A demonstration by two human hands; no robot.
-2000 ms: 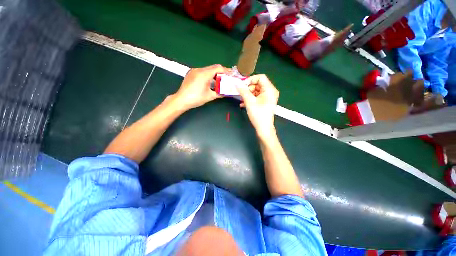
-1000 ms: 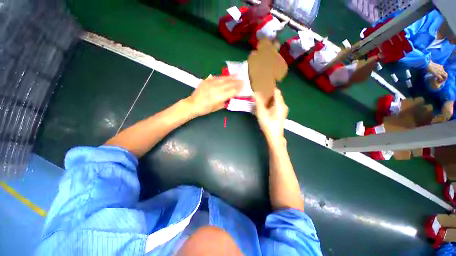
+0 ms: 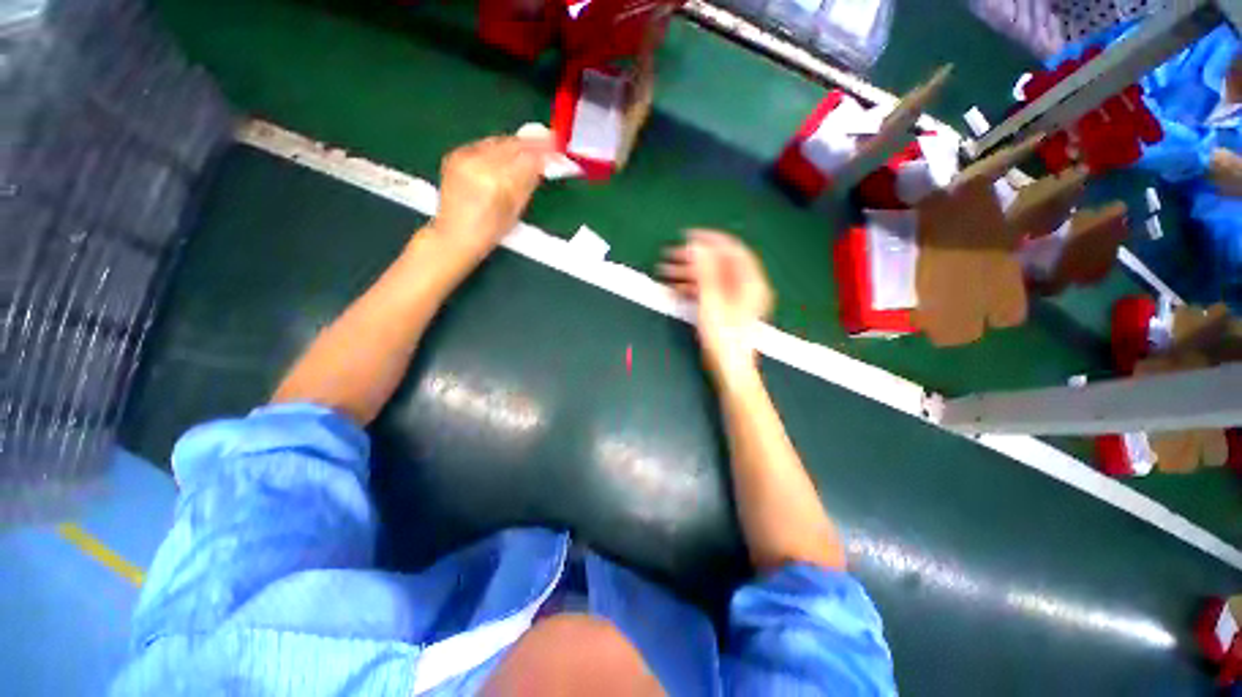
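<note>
My left hand (image 3: 484, 198) is over the belt beyond the white edge strip, fingers curled, with a small white card piece (image 3: 548, 161) at its fingertips. The piece touches or overlaps the near left corner of a red box (image 3: 597, 120) with a white inside; which is unclear. My right hand (image 3: 722, 283) is blurred above the edge strip, fingers apart and empty. Another small white piece (image 3: 588, 245) lies at the strip between my hands. To the right, an open red box (image 3: 855, 282) with white inside and a brown lid (image 3: 970, 266) stands on the belt.
More red boxes (image 3: 817, 147) with raised brown flaps stand on the green belt (image 3: 736, 177). A metal post (image 3: 1090, 406) crosses at right. Clear plastic trays (image 3: 96, 272) are piled at far left. A person in a blue smock (image 3: 1199, 95) is at upper right. A thin red mark (image 3: 628, 358) shows on the dark table.
The open box formerly between my hands is no longer there; a similar box stands farther right. My left hand has moved up and left to another red box. My right hand has come free of the brown lid.
</note>
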